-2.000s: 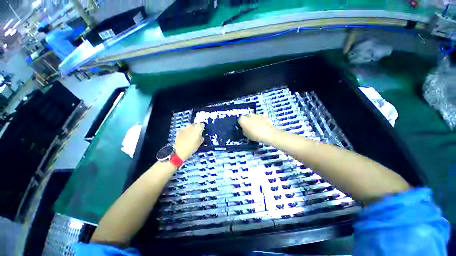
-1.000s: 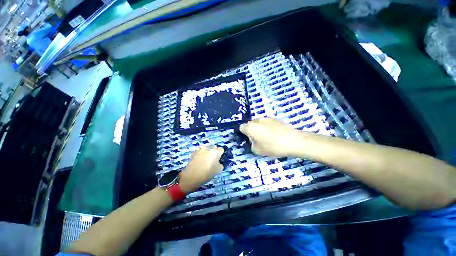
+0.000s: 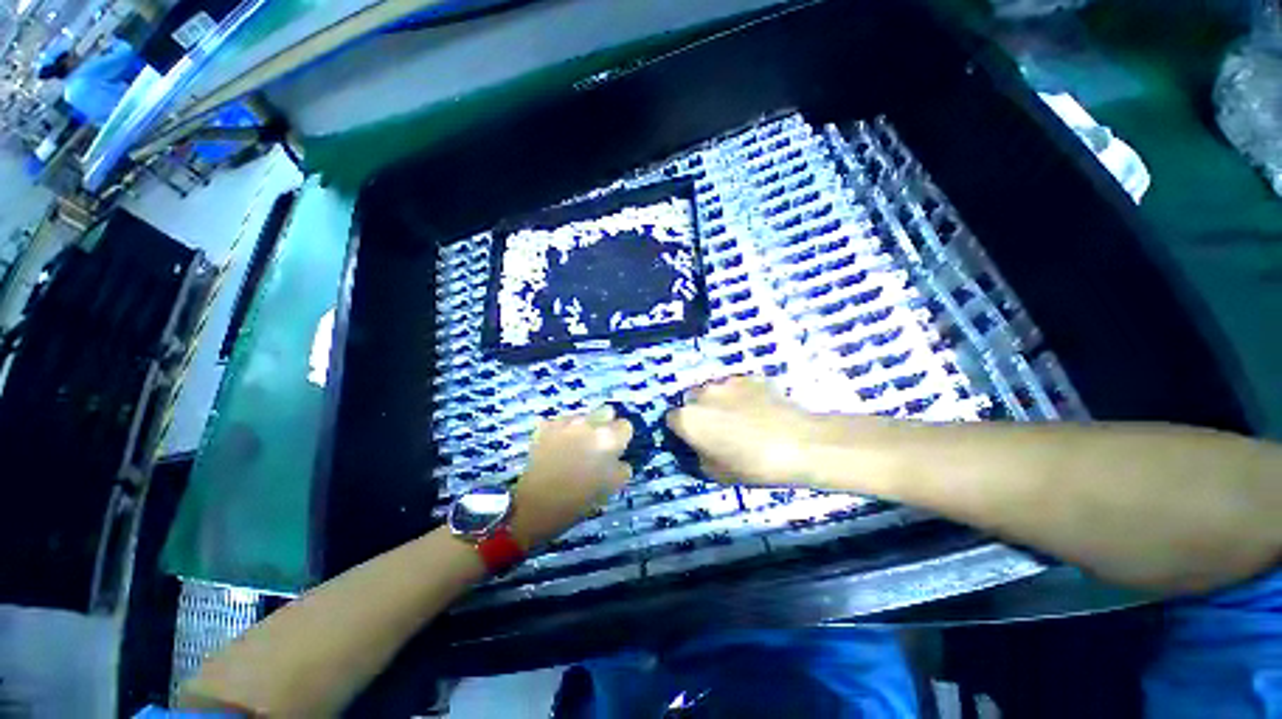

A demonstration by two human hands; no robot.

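Note:
Rows of silver metal parts [image 3: 830, 281] fill the large black tray [image 3: 380, 379]. A small flat black tray [image 3: 700, 288] rests on the rows at the back left, with small white parts [image 3: 527, 274] heaped along its edges. My left hand [image 3: 574, 464], below a watch with a red strap, and my right hand [image 3: 738, 429] are close together, low over the rows in front of the small tray. Dark patches show at the fingertips of both hands. Whether the fingers hold a small part is too blurred to tell.
The large tray lies on a green bench [image 3: 253, 492]. A white crumpled piece [image 3: 1104, 141] lies beside its right wall, and clear plastic [image 3: 1251, 106] is at the far right. More silver rows [image 3: 211, 632] show at lower left. A person in blue [image 3: 99, 82] is far back left.
My hands have left the small tray and come down over the rows nearer me. Since a second ago my right hand has moved slightly lower. The view has shifted.

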